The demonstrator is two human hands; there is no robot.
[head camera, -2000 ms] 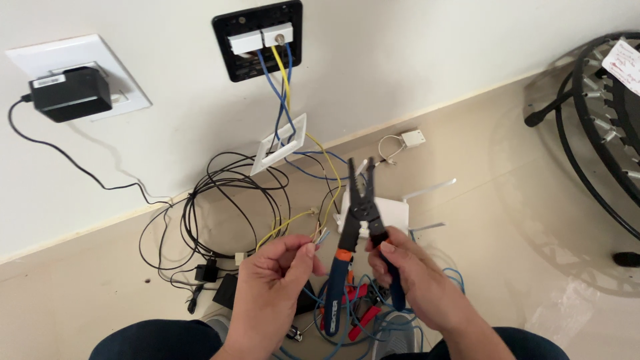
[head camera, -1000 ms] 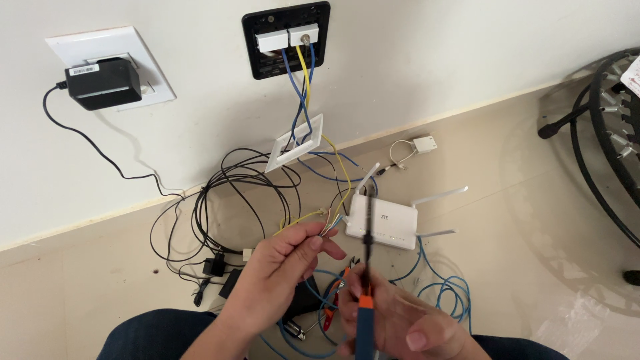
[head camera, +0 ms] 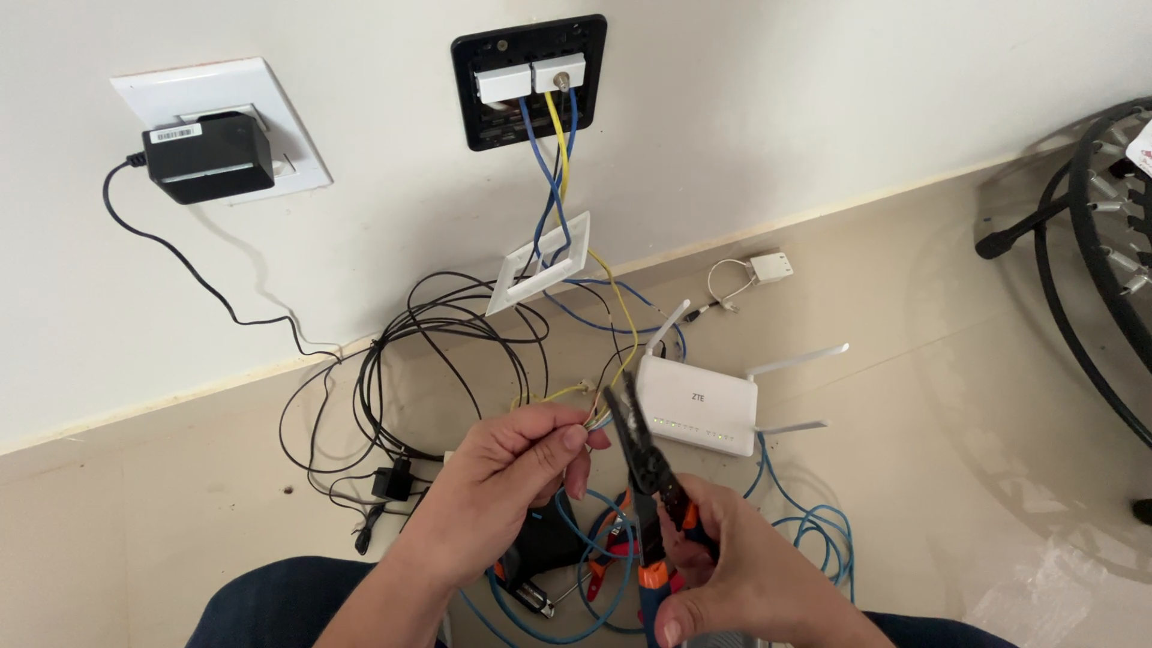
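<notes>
My left hand (head camera: pixel 517 486) pinches the thin wire ends (head camera: pixel 598 418) of a yellow network cable (head camera: pixel 634 315) between thumb and fingers. Just right of it, my right hand (head camera: pixel 729 558) holds a wire stripper (head camera: pixel 648 459) with dark jaws and blue-and-orange handles. Its jaws point up, slightly apart, close to the wires but with no wire plainly between them. The yellow cable runs up to a black wall box (head camera: pixel 531 126) with white inserts, beside blue cables (head camera: pixel 544 162). A white faceplate frame (head camera: pixel 540 261) hangs around the cables below the box.
A white ZTE router (head camera: pixel 697 405) lies beyond the stripper. Black cable coils (head camera: pixel 378 360) lie left, light-blue cable (head camera: pixel 832 531) right. Red-handled tools (head camera: pixel 598 567) are under my hands. A black adapter (head camera: pixel 211 157) is plugged into the wall. A round spring-edged frame (head camera: pixel 1098 234) stands far right.
The stripper has turned in my right hand, seen edge-on a second ago and now with both handles and jaws visible. My left hand still holds the wires.
</notes>
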